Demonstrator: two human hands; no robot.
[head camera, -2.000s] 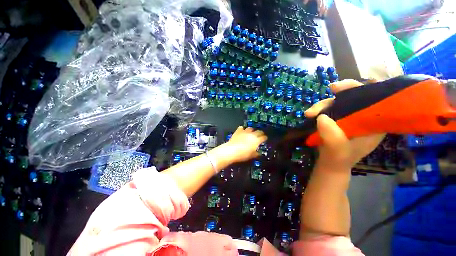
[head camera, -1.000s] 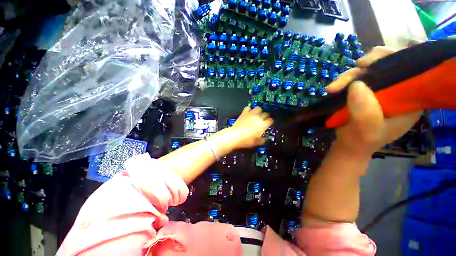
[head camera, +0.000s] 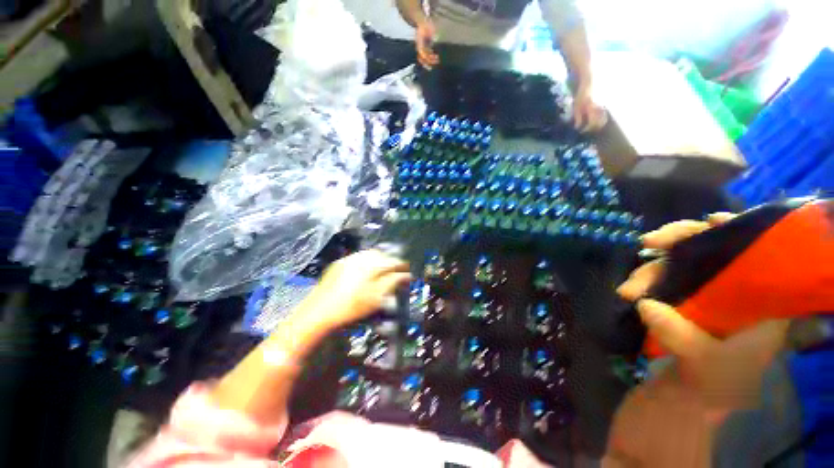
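My right hand (head camera: 695, 338) grips the orange-and-black electric screwdriver (head camera: 754, 274) at the right, near the camera and blurred. My left hand (head camera: 366, 285) is over the upper left of the grid of black housings (head camera: 507, 334), fingers bent down; whether it holds anything is hidden. Small green circuit boards with blue components (head camera: 475, 352) sit in the housings. The blue screw box (head camera: 274, 306) is left of my left forearm, partly covered by the clear plastic bag (head camera: 265, 206) and the arm.
Green board strips with blue tops (head camera: 521, 190) lie behind the grid. Another group of units (head camera: 128, 292) and pale grey strips (head camera: 69, 215) are at the left. Another person's hands (head camera: 588, 111) are at the far side. A cardboard box (head camera: 672, 132) and blue crates (head camera: 794, 132) stand at far right.
My view has tilted up and widened. My left hand has moved left over the grid, to its upper left. The screwdriver has moved away from the left hand, rightwards. Another person has come into view.
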